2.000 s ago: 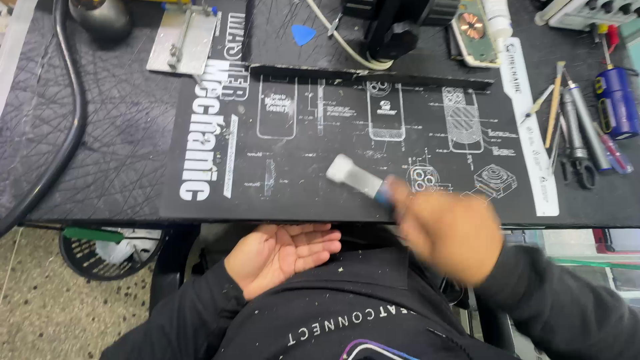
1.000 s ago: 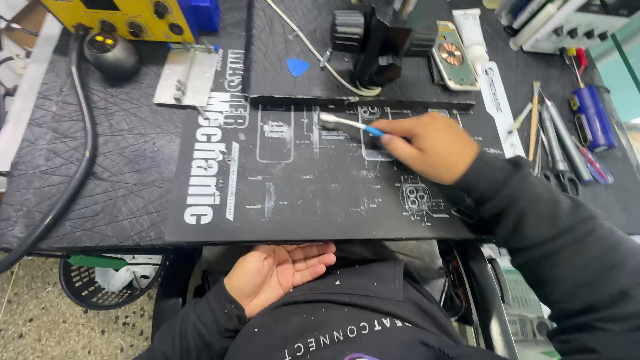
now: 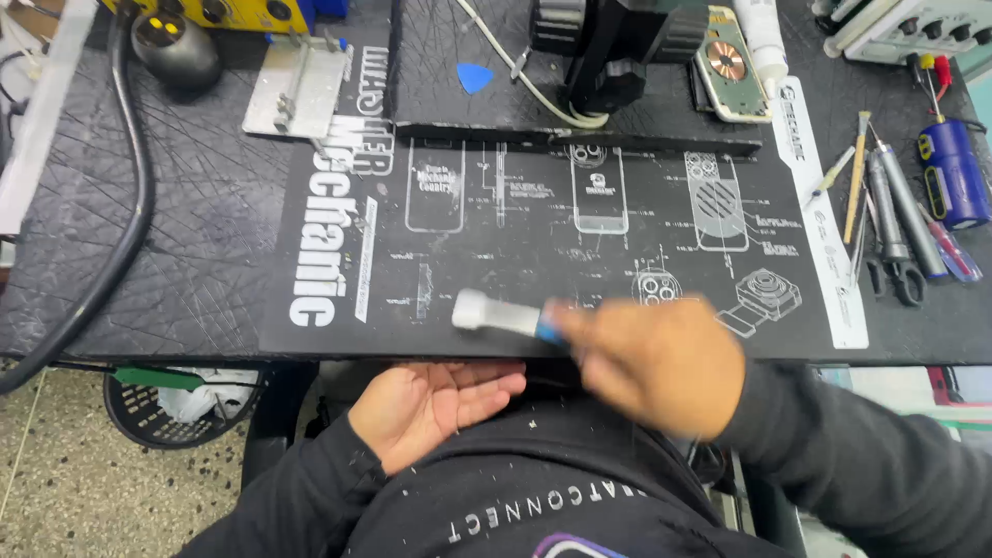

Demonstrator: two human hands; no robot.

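Note:
My right hand (image 3: 651, 360), blurred by motion, grips the blue part of a brush (image 3: 500, 314), which looks like a toothbrush. Its white head points left, over the lower middle of the black printed work mat (image 3: 511, 263). Palm up, my left hand (image 3: 438, 407) is held just below the mat's front edge, with its fingers extended and nothing in it. Small pale specks lie on my black top.
Behind the mat are a black microscope stand (image 3: 612, 70), a blue triangular pick (image 3: 473, 77), a metal board holder (image 3: 294, 85) and an opened phone part (image 3: 728, 66). Tweezers, a screwdriver and a blue bottle (image 3: 955, 174) lie right. A black basket (image 3: 182, 411) stands below left.
Over the last second my right hand with the brush has come from the mat's upper part down to its front edge. My left hand stays palm up below the edge.

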